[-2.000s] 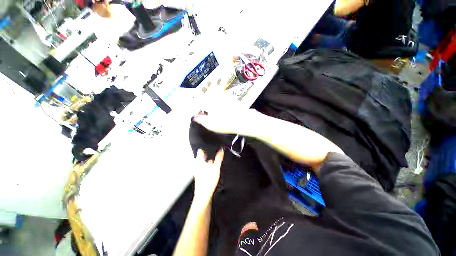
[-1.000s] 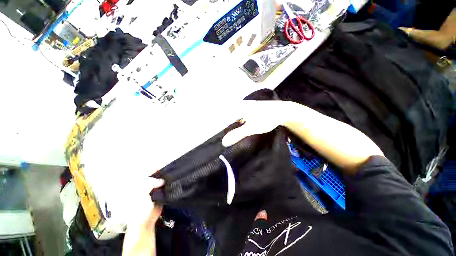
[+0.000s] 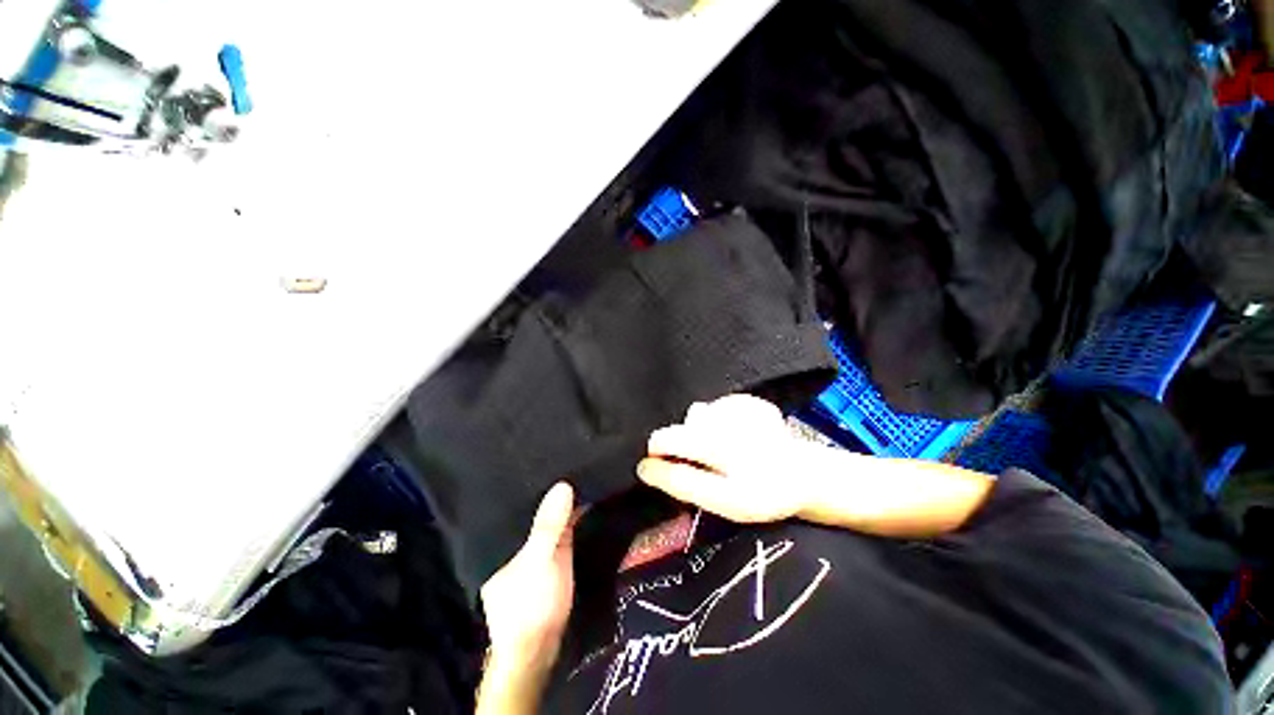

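Observation:
A black fabric garment piece (image 3: 601,349) lies in front of my body, beside the white table's edge, with a folded band part spread at its upper right. My left hand (image 3: 531,587) holds its lower edge, with the thumb on top. My right hand (image 3: 727,458) holds the same edge a little further right, with the fingers curled. The fingertips under the fabric are hidden. The white strip seen on the piece earlier does not show clearly now.
The white table (image 3: 349,196) fills the upper left, with metal machine parts (image 3: 182,112) in the corner and a small tan tab (image 3: 303,284) on it. A blue mesh crate (image 3: 880,412) holds a large black garment pile (image 3: 964,182) at right. More black fabric (image 3: 308,643) lies at lower left.
The piece and both hands have come down off the table to my lap. My hands are closer together. The view has tilted down, and the scissors and machine head are out of it.

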